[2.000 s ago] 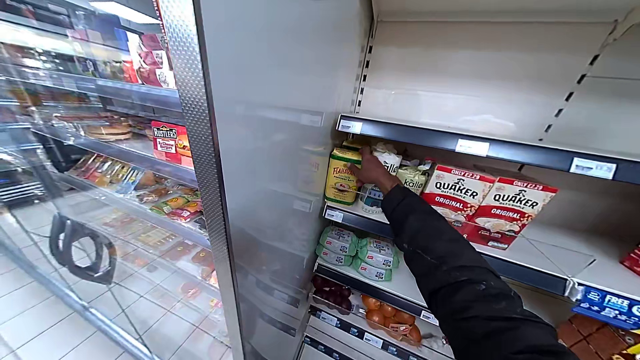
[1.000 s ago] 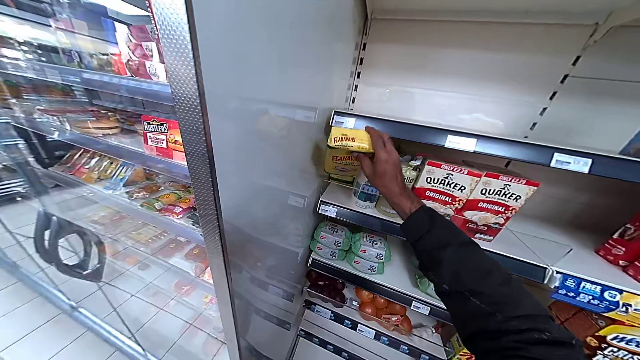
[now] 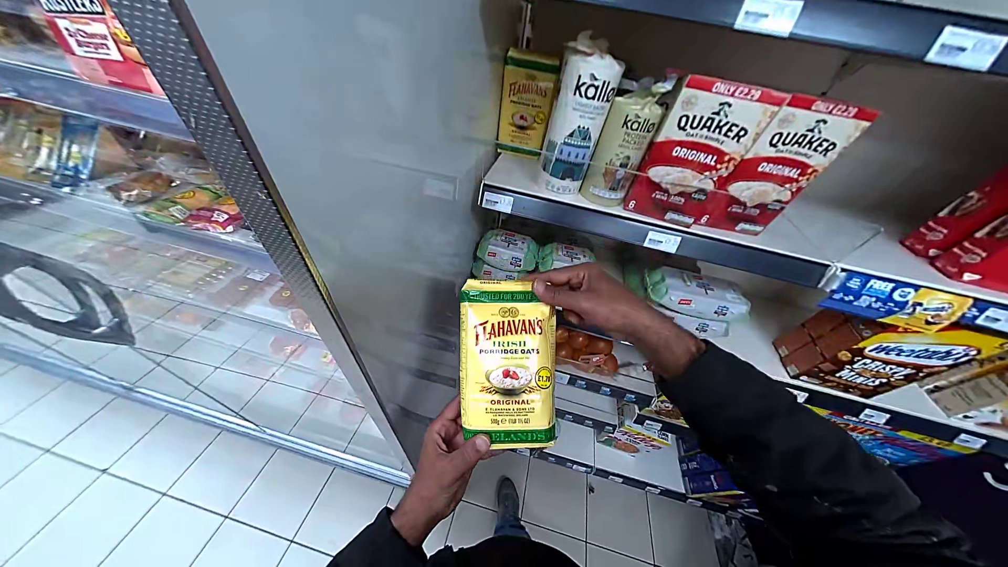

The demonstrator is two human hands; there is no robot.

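Observation:
A yellow and green packet of Flahavan's porridge oats is upright in front of me, its printed front facing me. My left hand grips its lower left corner, thumb on the front. At the upper right corner my right hand pinches the packet between thumb and fingers. Another Flahavan's packet stands on the shelf at the left end, beside a white Kallo pack and a smaller Kallo pack. Two red and white Quaker boxes lean to their right.
Green egg cartons and netted onions lie on lower shelves behind my hands. A grey panel separates the shelves from a glass-fronted cabinet of packed food at left. Weetabix packs lie at right. My shoe is on the tiled floor.
My right hand has taken a Flahavan's packet off the shelf and brought it down in front of me. My left hand has come into view and holds it too. The view has tilted down.

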